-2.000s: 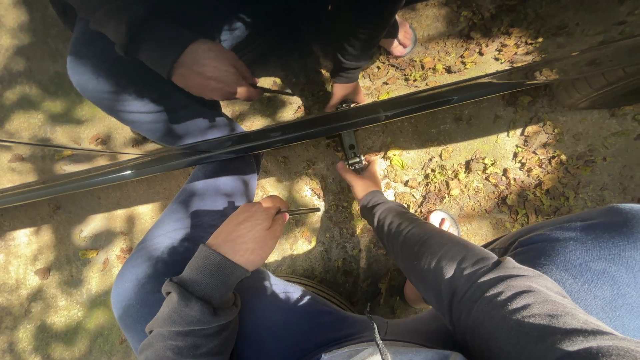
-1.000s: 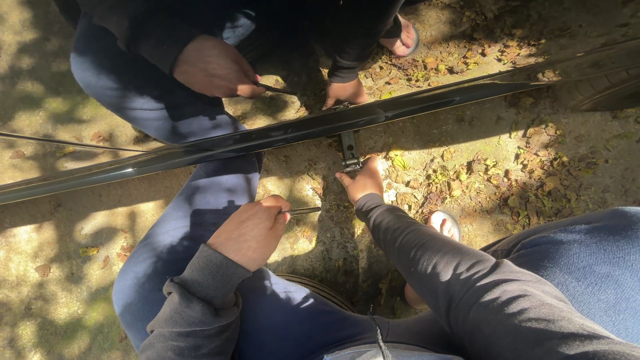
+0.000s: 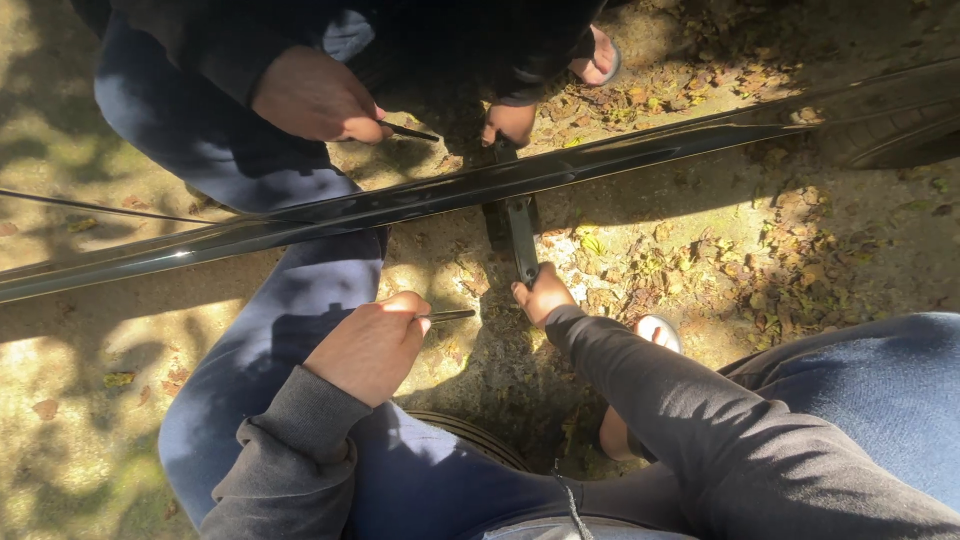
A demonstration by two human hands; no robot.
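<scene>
My left hand is closed around a thin dark rod-like tool, whose tip points right over the ground. My right hand grips the near end of a dark metal car jack, its thumb on the left side. The jack's far part passes beneath the glossy dark sill of a car and is hidden there. The tool's tip is a short way left of my right hand, apart from the jack. Above the sill, the shiny car body mirrors both hands, the tool and my legs.
Dry leaves lie on the sunlit ground right of the jack. A ribbed round thing, apparently a tire, shows between my legs. One sandalled foot stands near my right forearm. Part of a wheel shows at the right edge.
My right hand has come slightly toward me with the jack's near end, and more of the jack shows below the sill. My left hand still holds the tool in nearly the same place.
</scene>
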